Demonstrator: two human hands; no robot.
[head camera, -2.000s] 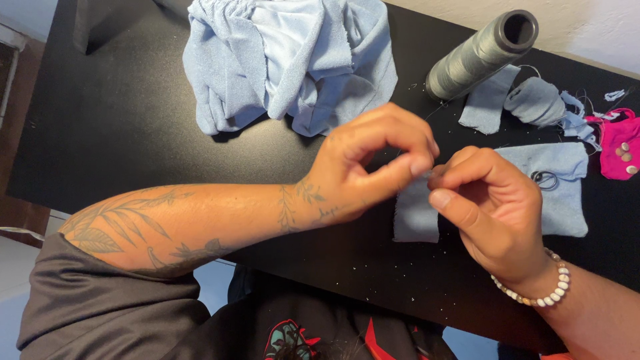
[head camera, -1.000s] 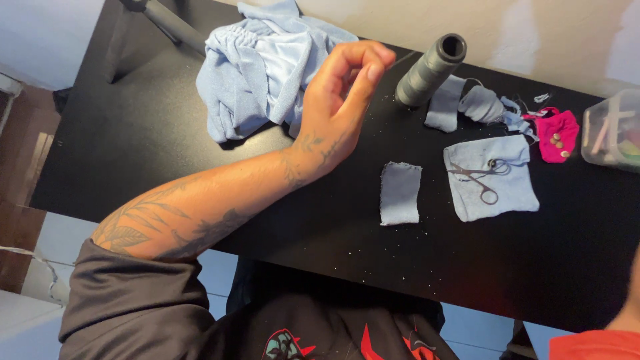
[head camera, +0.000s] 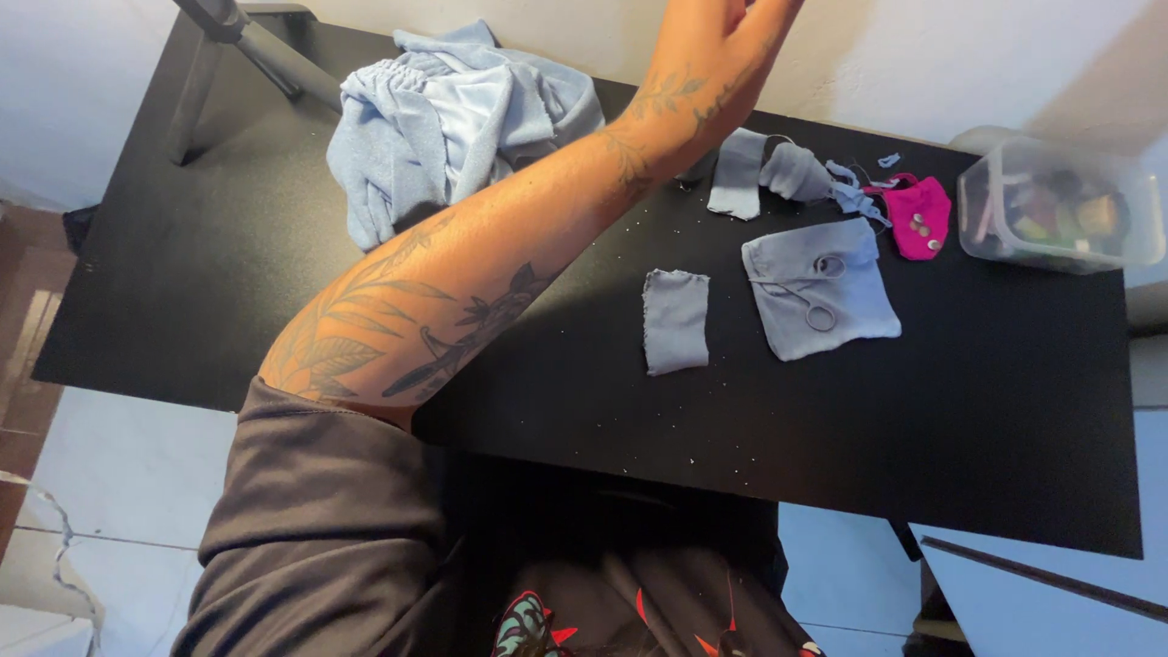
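Observation:
My left hand is raised at the top edge, over the back of the black table; its fingertips are cut off, so what it holds cannot be seen. My right hand is out of view. Below the forearm lies a small blue fabric rectangle with frayed edges. To its right, small scissors rest on a larger folded blue cloth. Behind these are another blue fabric strip and a rolled blue piece. A pink fabric piece with several small buttons or beads lies beside blue scraps. The thread cone is hidden behind my left arm.
A heap of light blue fabric with a gathered edge lies at the back left. Near it stands a dark metal stand. A clear plastic box with mixed items sits at the right. The black table carries tiny scraps and meets the wall behind.
Two seconds ago my hands were together above the table. My right hand has since left the view, and my left hand has moved up toward the top edge. The view has shifted.

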